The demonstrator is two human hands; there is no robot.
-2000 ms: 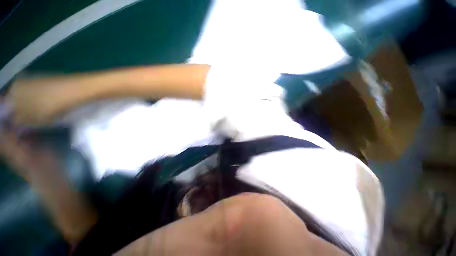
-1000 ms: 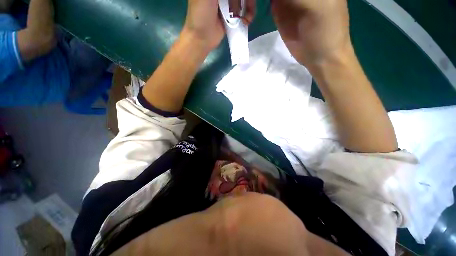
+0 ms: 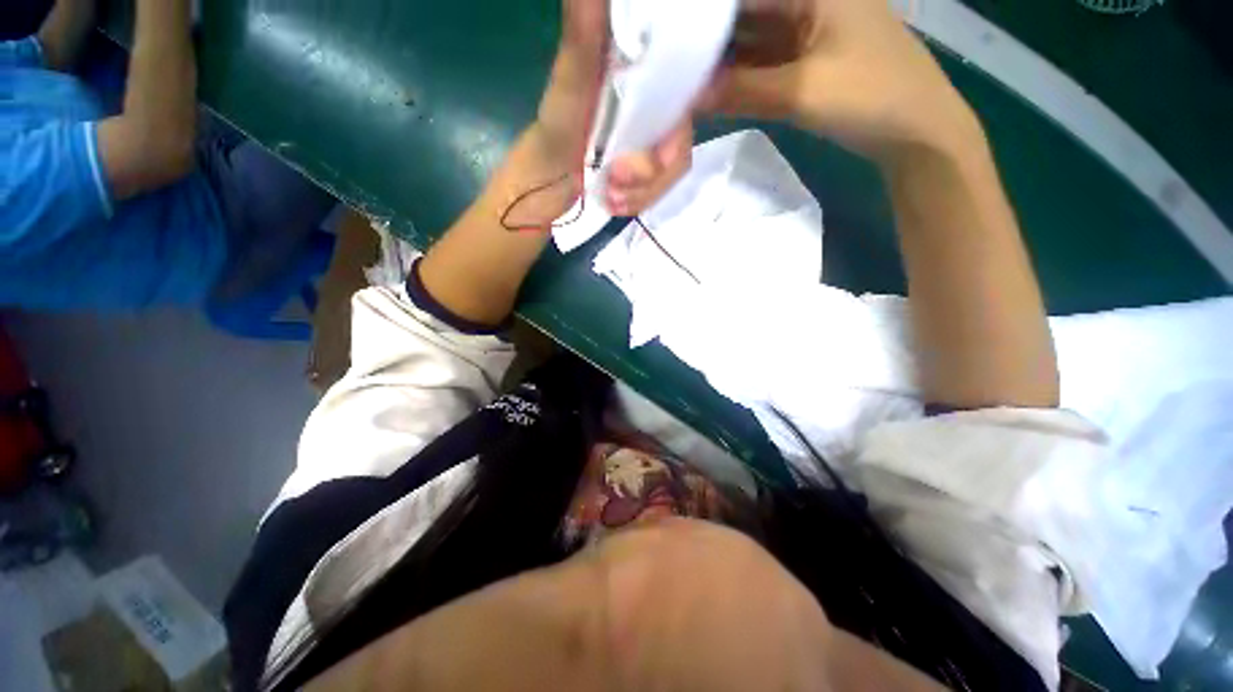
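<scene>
A white housing shell [image 3: 665, 75] stands out near the top edge, its narrow end down and its upper end cut off by the picture edge. My left hand [image 3: 646, 160] is closed around it, fingertips showing at its lower right. A thin red and dark lead wire [image 3: 521, 225] loops from the shell over my left wrist. My right hand [image 3: 811, 75] is at the shell's upper right side, its fingers bent, with something dark by them. Whether it grips the shell is hidden by shadow and the top edge.
White cloths or sheets [image 3: 757, 243] lie crumpled on the dark-green table [image 3: 446, 81], below my hands and under my right forearm. A pale strip [image 3: 1068, 102] curves along the table. A person in blue [image 3: 108, 203] is at the left. A carton [image 3: 122, 635] stands lower left.
The shell shows larger and lower, with the lead wire now hanging over my left wrist. My right hand has come left to the shell's side. The view has shifted slightly, showing more of the person in blue.
</scene>
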